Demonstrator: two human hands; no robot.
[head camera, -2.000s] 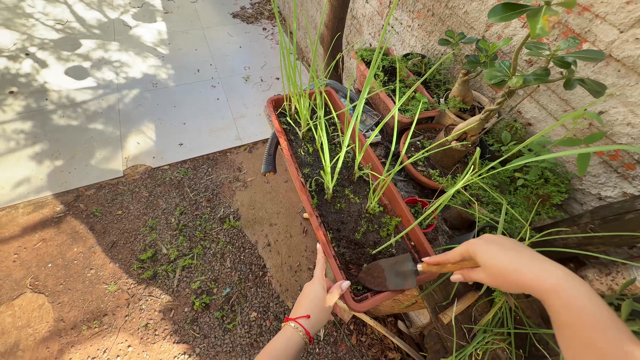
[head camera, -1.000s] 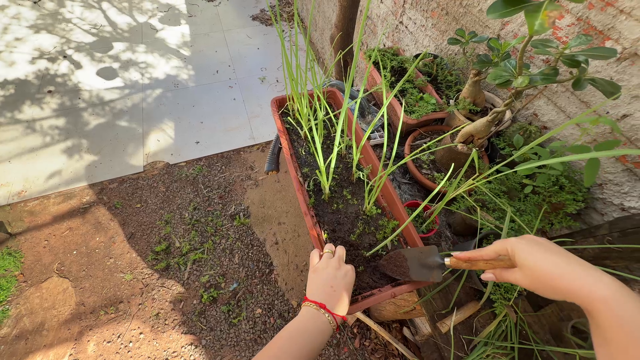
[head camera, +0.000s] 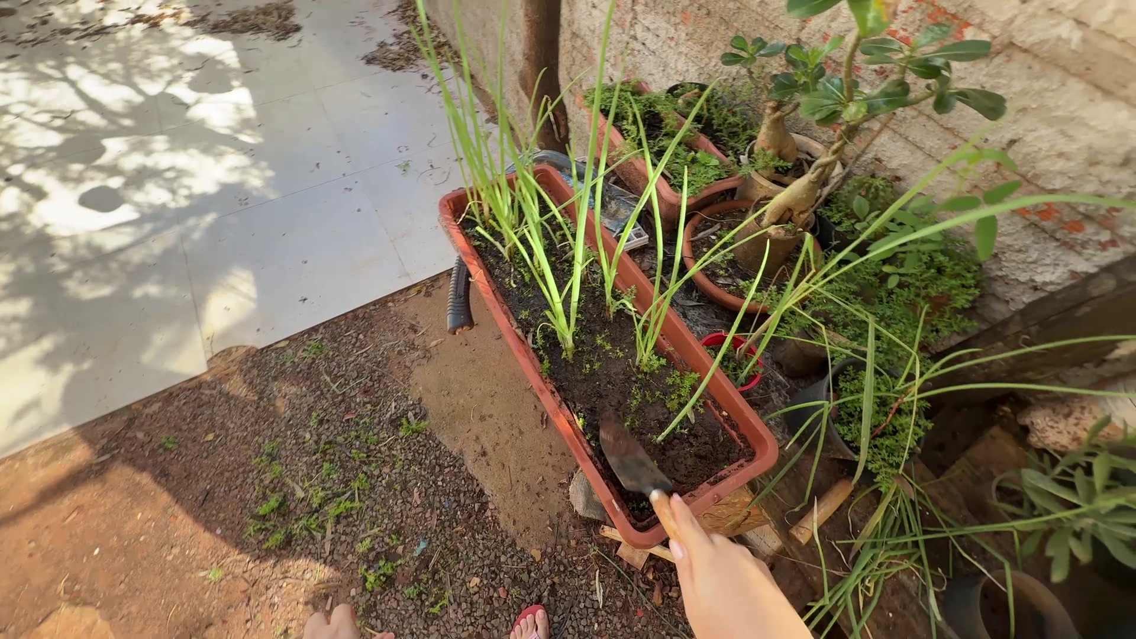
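Note:
My right hand (head camera: 710, 564) grips the wooden handle of a garden trowel (head camera: 628, 457), whose metal blade rests on dark soil at the near end of a long terracotta-coloured planter (head camera: 541, 390). Tall green onion-like plants (head camera: 555, 293) stand in the planter's middle and far part, and small weeds (head camera: 682, 388) grow near the blade. Only the fingers of my left hand (head camera: 333, 624) show at the bottom edge, off the planter and over the gravel; whether it holds anything is hidden.
Another planter (head camera: 635, 164), a round pot (head camera: 710, 288), a small red pot (head camera: 750, 377) and a black pot (head camera: 821, 413) stand to the right, by a rough wall (head camera: 1056, 169). A black ribbed handle (head camera: 459, 302) lies left of the planter. A sandalled foot (head camera: 531, 623) shows below.
My left hand has left the planter's near left rim and dropped to the bottom edge. The trowel has moved from the near right side into the soil nearer the left rim, its blade now pointing away.

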